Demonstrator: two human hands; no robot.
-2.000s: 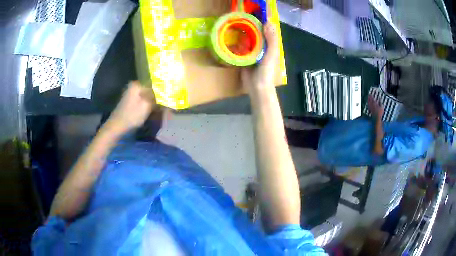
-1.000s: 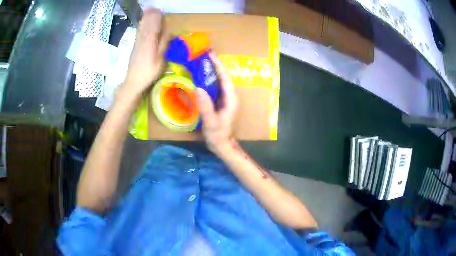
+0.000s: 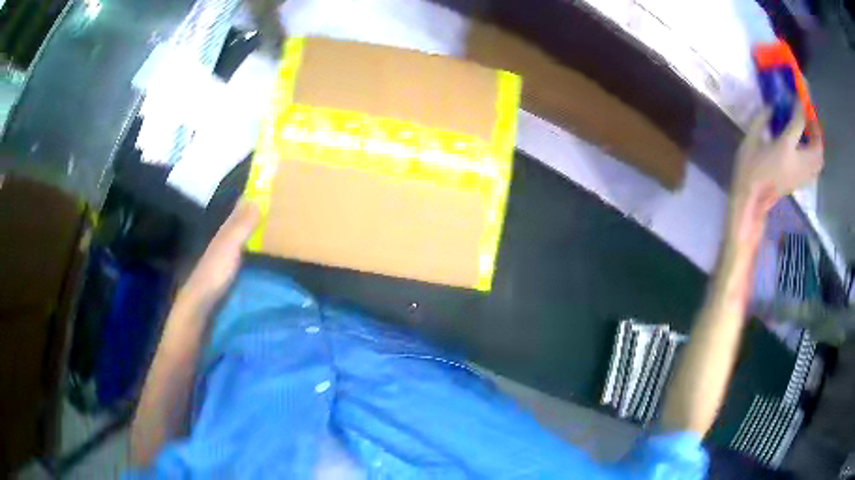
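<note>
A brown carton lies in front of me on the dark green bench. Yellow-green tape runs along its left and right edges and across its middle. My left hand is at the carton's lower left edge; its fingers are partly hidden there. My right hand is raised far out to the upper right, at the white shelf, and holds the blue and orange tape dispenser. The hand and dispenser are somewhat blurred.
Stacked white product boxes stand on the bench at the right, partly behind my right forearm. Flat brown cardboard lies along the ledge under the white shelf. White sheets lie at the left.
My right hand has moved from over the carton to the far upper right with the dispenser. My left hand has moved down the carton's left side. The carton's whole taped face now shows.
</note>
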